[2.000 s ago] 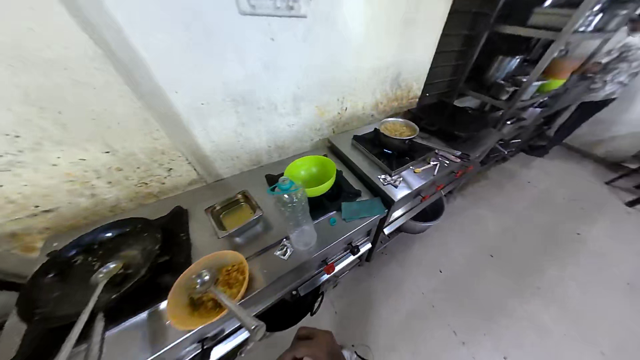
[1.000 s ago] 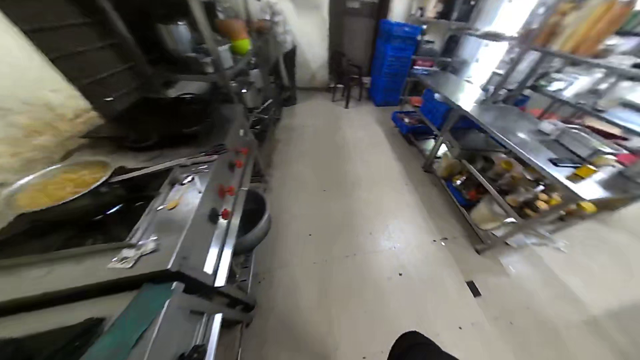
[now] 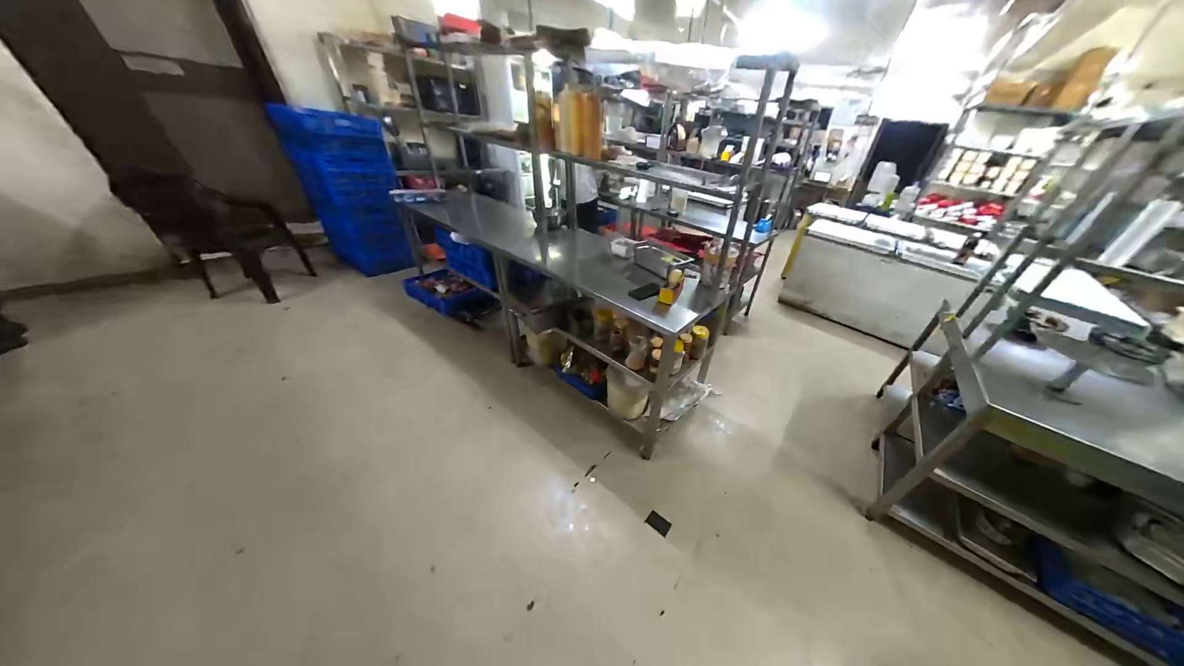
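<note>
Neither my left hand nor my right hand shows in the head view now, so what they hold or touch is hidden. Ahead stands a steel worktable (image 3: 592, 268) with shelves over and under it. On its top are a yellow box (image 3: 671, 287), a dark flat object (image 3: 645, 290) and a metal tray (image 3: 661, 259). Several jars with yellow lids (image 3: 700, 340) and a whitish bucket (image 3: 626, 393) stand on the lower shelves.
A dark chair (image 3: 222, 227) is near stacked blue crates (image 3: 347, 190) at the left. A steel table with lower shelves (image 3: 1073, 407) stands at the right, a white chest counter (image 3: 851, 277) behind. A small dark patch (image 3: 658, 524) marks the floor (image 3: 370, 462).
The view has swung far to the right, from the stoves and pans to the worktable and the far room. The hand at the bottom edge two seconds ago is out of view.
</note>
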